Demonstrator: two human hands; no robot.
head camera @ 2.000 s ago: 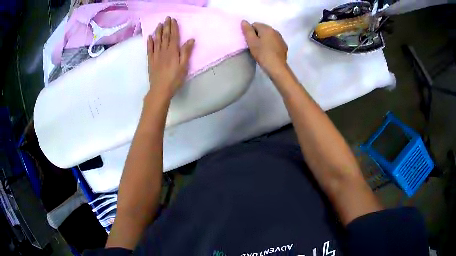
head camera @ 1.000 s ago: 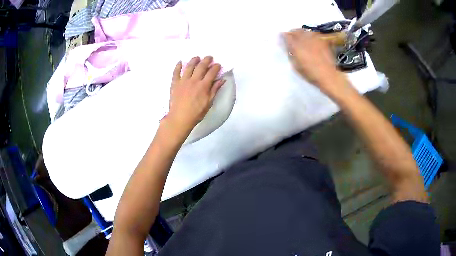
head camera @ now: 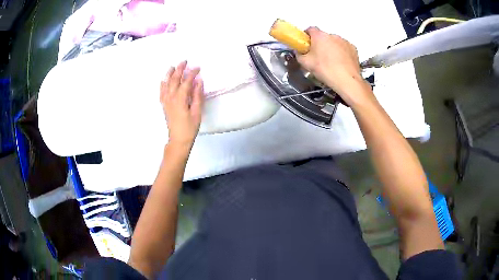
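My right hand (head camera: 332, 57) grips the yellow-brown handle of the steam iron (head camera: 298, 82). The iron's pointed dark and silver body is at the rounded right end of the pressing board (head camera: 241, 114). My left hand (head camera: 183, 101) lies on the garment with its fingers slightly apart, holding nothing that I can see. The garment (head camera: 230, 68) is washed out to near white; its pinkish hem line runs from my left hand toward the iron. A pink part of it (head camera: 145, 19) shows at the top left. Whether the iron touches the cloth is hard to tell.
The white-covered table (head camera: 350, 136) lies under the board. A thick whitish hose (head camera: 437, 44) runs right from the iron. A blue plastic stool or basket (head camera: 440, 213) stands on the floor at lower right. White hangers (head camera: 104, 210) hang at lower left. Grey cloth (head camera: 98, 44) lies at upper left.
My right hand has left the garment, taken hold of the iron at the table's right, and brought it left to the board's end. My left hand stays on the garment.
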